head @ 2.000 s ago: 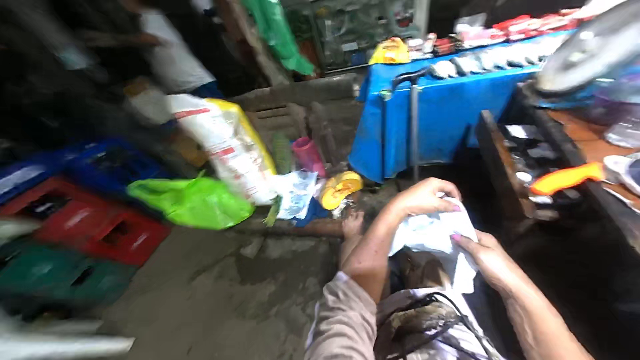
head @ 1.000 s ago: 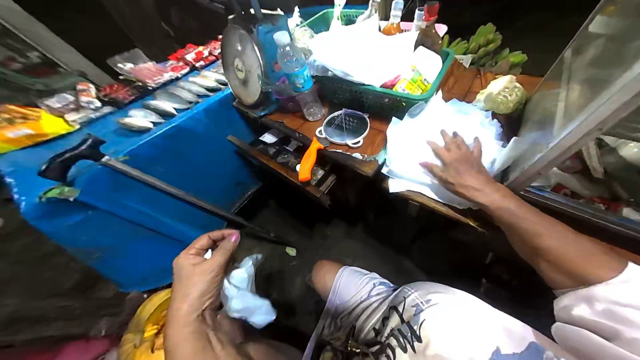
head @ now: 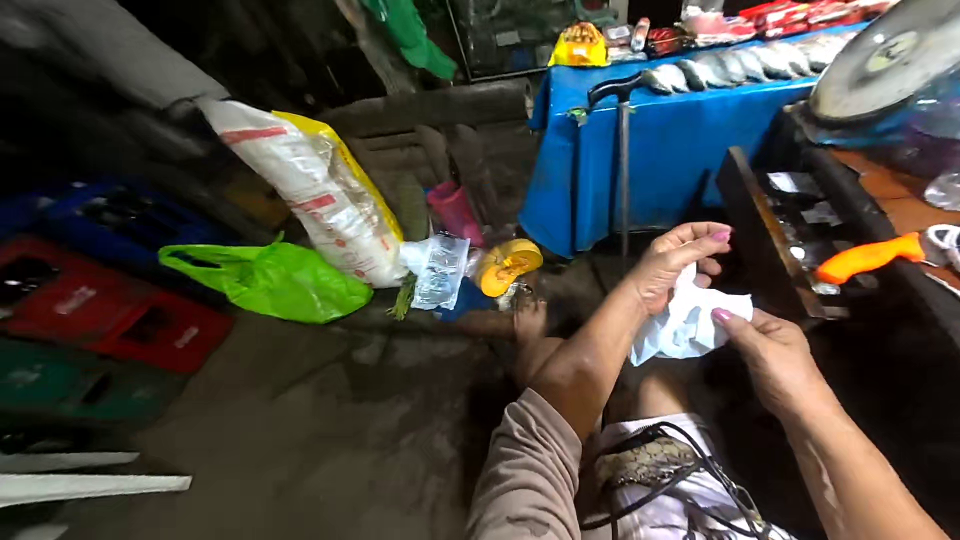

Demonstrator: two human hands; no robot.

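Observation:
Above my lap, both hands are at one crumpled piece of white paper or thin plastic point(head: 694, 319). My left hand point(head: 671, 266) has it below the curled fingers, with thumb and forefinger close together. My right hand point(head: 769, 349) pinches its right side between thumb and fingers. To the right of the hands is a partly open wooden drawer point(head: 769, 232) with small items inside. A knife with an orange handle point(head: 870, 257) lies over the drawer's edge. A black-handled cane point(head: 624, 150) leans on the blue-covered table point(head: 660, 157) beyond my hands.
Several fish point(head: 739, 66) and packets lie on the blue cover, beside a round scale point(head: 866, 60). At the left are a green plastic bag point(head: 277, 281), a white sack point(head: 307, 180), a cut squash point(head: 506, 266), a pink container point(head: 455, 210) and red crates point(head: 112, 307).
The view has swung left since one second ago. My right hand has left the stack of white sheets on the wooden table and is now at the white piece with my left hand.

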